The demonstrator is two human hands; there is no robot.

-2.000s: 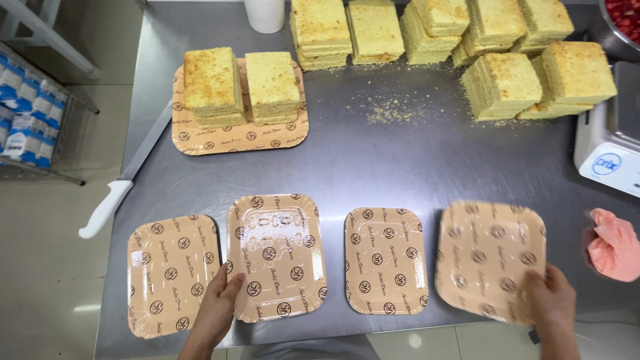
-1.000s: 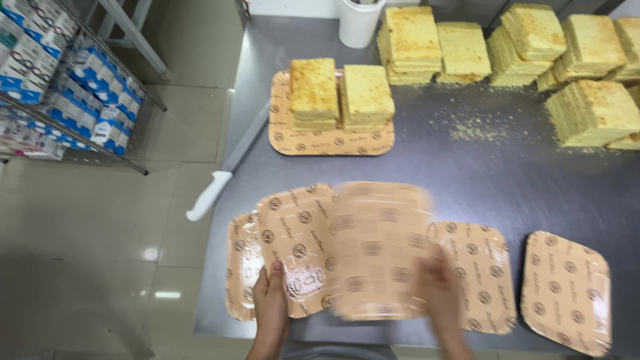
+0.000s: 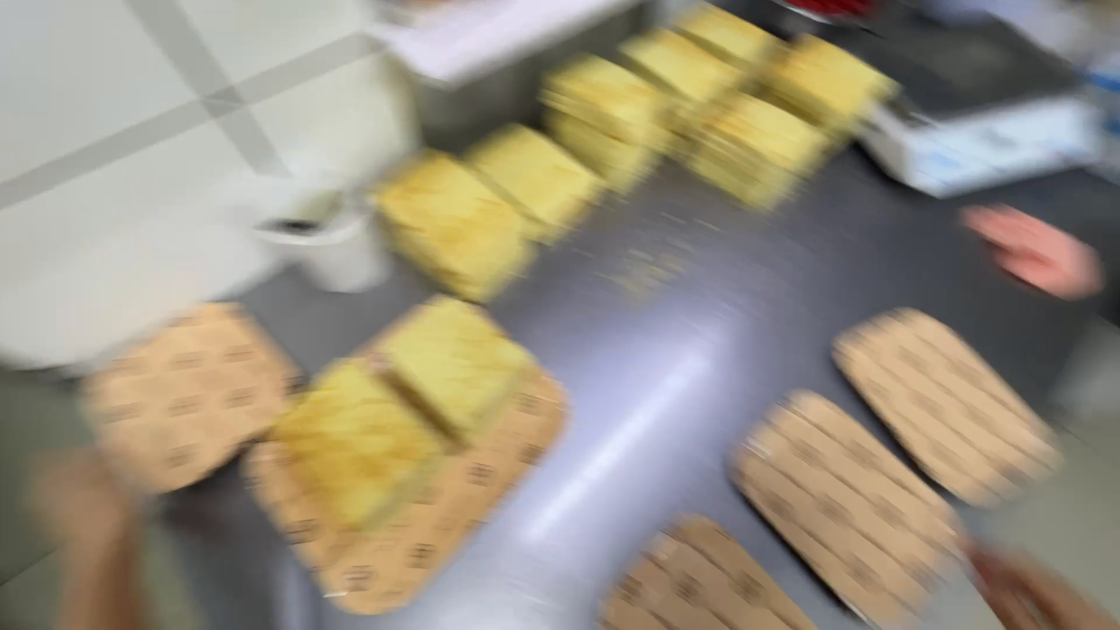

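My left hand [image 3: 83,507], blurred, is at the lower left, at the edge of a printed cardboard tray [image 3: 192,394] that it appears to hold. Right of that tray, two yellow sponge cake stacks [image 3: 354,437] stand on a larger printed tray [image 3: 477,477]. My right hand [image 3: 1032,586] is at the lower right corner, beside the near end of a printed tray [image 3: 849,507]; whether it grips the tray is unclear. Another such tray [image 3: 949,407] lies farther right, and one more [image 3: 700,586] is cut off by the bottom edge.
Several sponge cake stacks [image 3: 604,105] line the back of the metal table [image 3: 612,367], with crumbs before them. A white container [image 3: 328,245] stands at the back left. A white scale [image 3: 989,149] and a pink cloth [image 3: 1037,254] are at the right.
The view has swung and tilted strongly. My left hand and a tray are now left of the cake-bearing tray, where only a knife lay before. My hands have moved far apart.
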